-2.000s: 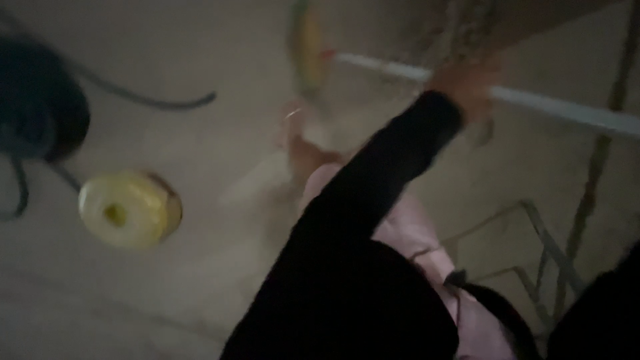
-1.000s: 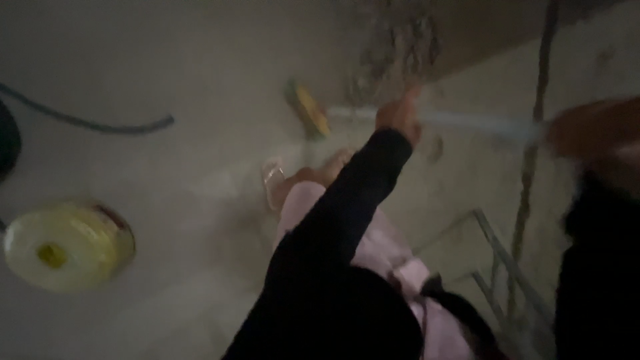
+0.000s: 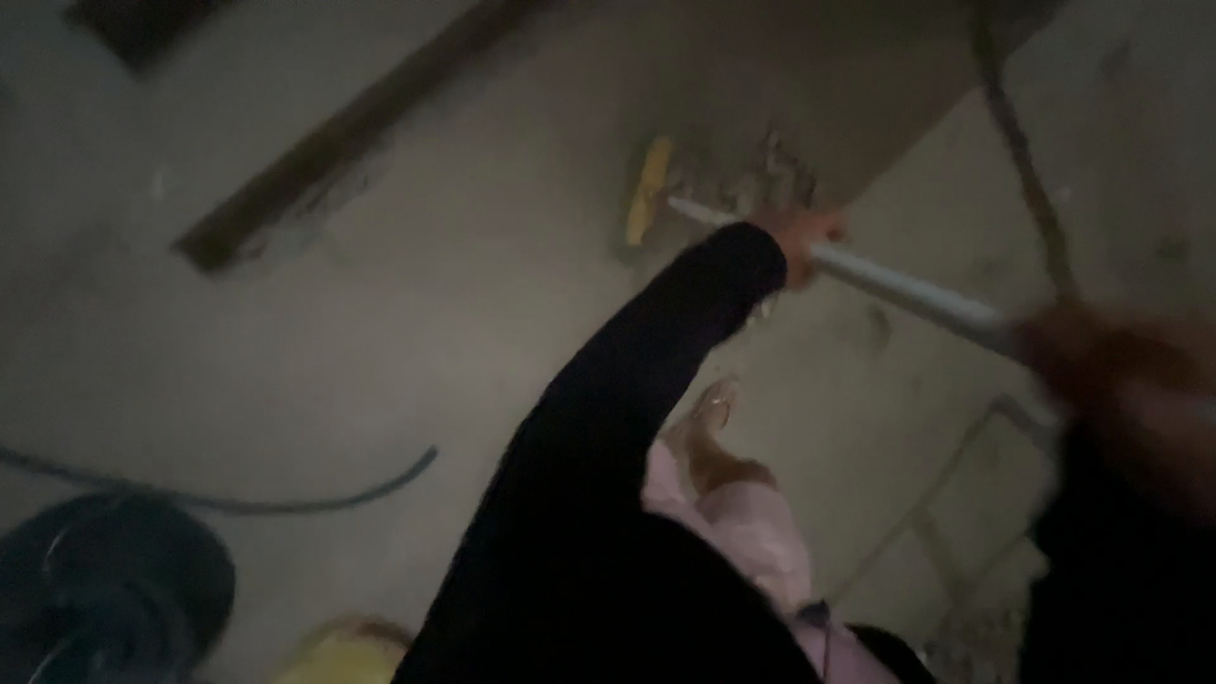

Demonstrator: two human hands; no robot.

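A long pale pole (image 3: 912,290) with a yellow broom or brush head (image 3: 649,192) at its far end runs across the upper right of the dim, blurred view. My left hand (image 3: 803,245), in a black sleeve, is closed around the pole nearer the head. Toward the right edge my right hand (image 3: 1121,366) grips the other end of the pole. The yellow head rests on or just above the concrete floor, beside scattered dark debris (image 3: 784,166). Motion blur hides the fingers in part.
A dark hose (image 3: 313,503) curves on the floor at left, above a dark round tub or bucket (image 3: 114,589). A yellow round object (image 3: 347,655) is cut off by the bottom edge. A dark beam (image 3: 351,133) lies at upper left, a metal frame (image 3: 926,518) at lower right.
The view has shifted, bringing the dark beam in. The yellow head has moved, now left of the debris. Both hands stay on the pole since one second ago.
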